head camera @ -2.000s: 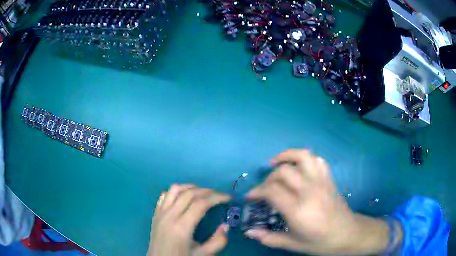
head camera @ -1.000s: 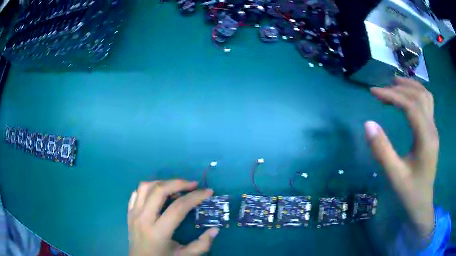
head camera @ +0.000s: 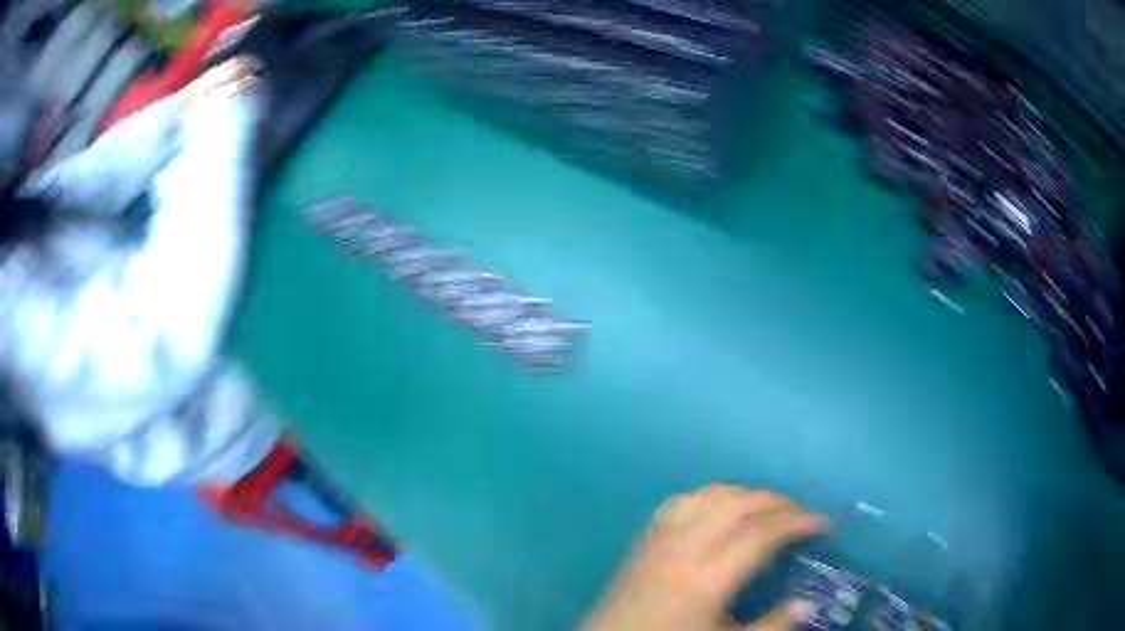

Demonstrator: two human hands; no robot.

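Observation:
The picture is strongly blurred. My left hand (head camera: pixel 709 561) is at the bottom edge, its fingers apart beside a dark square camera board (head camera: pixel 829 589). Whether the fingertips touch the board cannot be told. Part of another board (head camera: pixel 901 609) shows to the right, cut off by the bottom edge. Small white plugs (head camera: pixel 870 509) lie just above the boards. My right hand is not in view.
A board strip (head camera: pixel 450 286) lies on the green mat (head camera: pixel 407 419). Stacked trays (head camera: pixel 617 99) stand at the back, and a heap of lens holders (head camera: pixel 975 160) is at the right. A person in pale clothing (head camera: pixel 136 308) sits at the left, above a red frame (head camera: pixel 296 505).
The view has swung left, so the board strip and my left hand appear further right. The feeder and my right hand have left the picture. The person at the left has come into view.

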